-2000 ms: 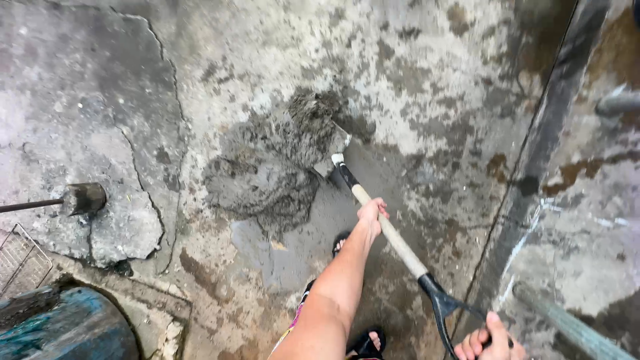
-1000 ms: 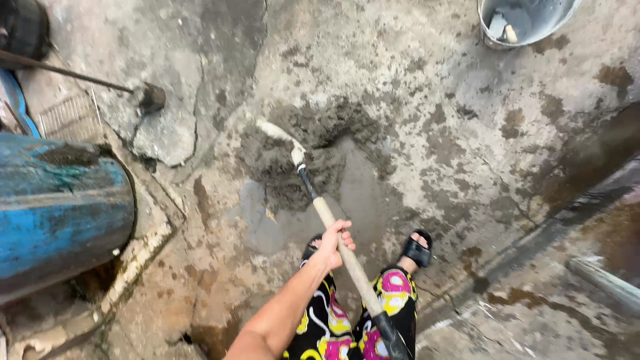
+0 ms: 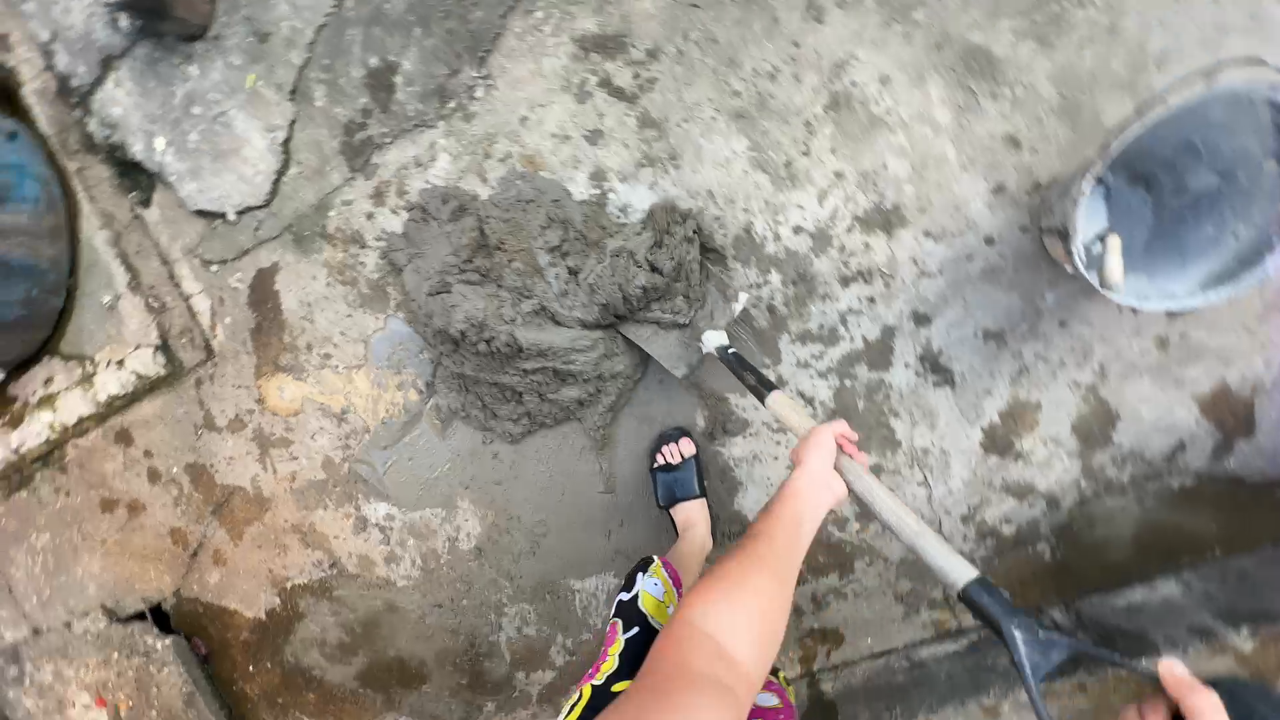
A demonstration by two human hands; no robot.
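Note:
A shovel (image 3: 900, 515) with a wooden shaft and a black D-shaped handle slants from the lower right up to a heap of wet grey mortar (image 3: 520, 300). Its metal blade (image 3: 672, 345) lies partly in the right side of the heap. My left hand (image 3: 828, 462) is wrapped around the upper wooden shaft, near the black socket. At the bottom right edge, my right hand (image 3: 1180, 692) grips the black D-handle, partly cut off by the frame.
A bucket (image 3: 1180, 200) holding grey liquid and a pale-handled tool stands at the right. A blue drum (image 3: 30, 240) is at the left edge, beside a low concrete curb (image 3: 170, 300). My sandalled foot (image 3: 680, 480) is just below the heap. The concrete floor (image 3: 230, 130) is cracked.
The shovel, which a second ago reached the heap's upper left, now enters it from the right. My left hand has moved right with the shaft. The view has shifted a lot.

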